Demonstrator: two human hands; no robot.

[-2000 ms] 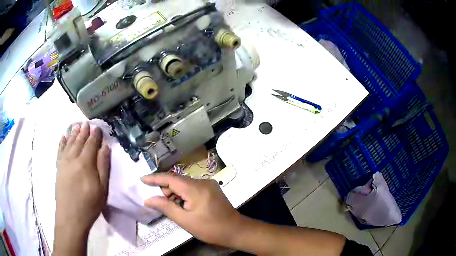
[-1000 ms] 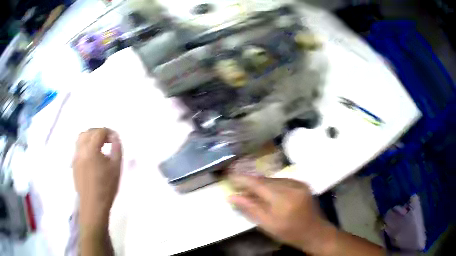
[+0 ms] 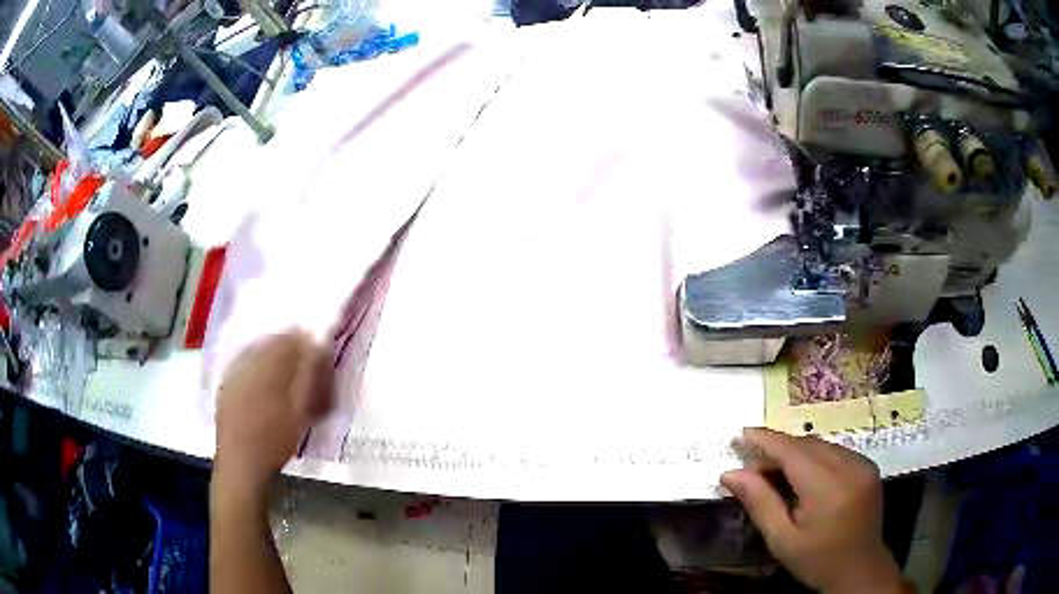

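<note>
My left hand (image 3: pixel 273 400) is blurred and lies over the near end of a stack of pale pink cut panels (image 3: pixel 366 313) on the left of the table; whether it grips a panel cannot be seen. My right hand (image 3: pixel 819 505) is at the table's front edge, thumb and forefinger apart, with nothing visible in it. The overlock machine (image 3: pixel 842 116) stands at the right, its shiny cloth plate (image 3: pixel 761 290) facing left. Pale pink cloth (image 3: pixel 726 174) lies behind and left of the plate. Thread snips (image 3: pixel 1037 339) lie at the table's right end.
Tangled thread trimmings (image 3: pixel 830 369) lie below the machine head, beside a cream-yellow waste cutout plate (image 3: pixel 830 415). A second sewing machine (image 3: pixel 116 250) with a black handwheel stands far left, beside a red block (image 3: pixel 206 298). A printed ruler (image 3: pixel 523 455) runs along the front edge.
The view has swung left, bringing the panel stack and second machine into view. My left hand has left the cloth beside the machine and is now at the stack. The blue baskets are mostly out of view.
</note>
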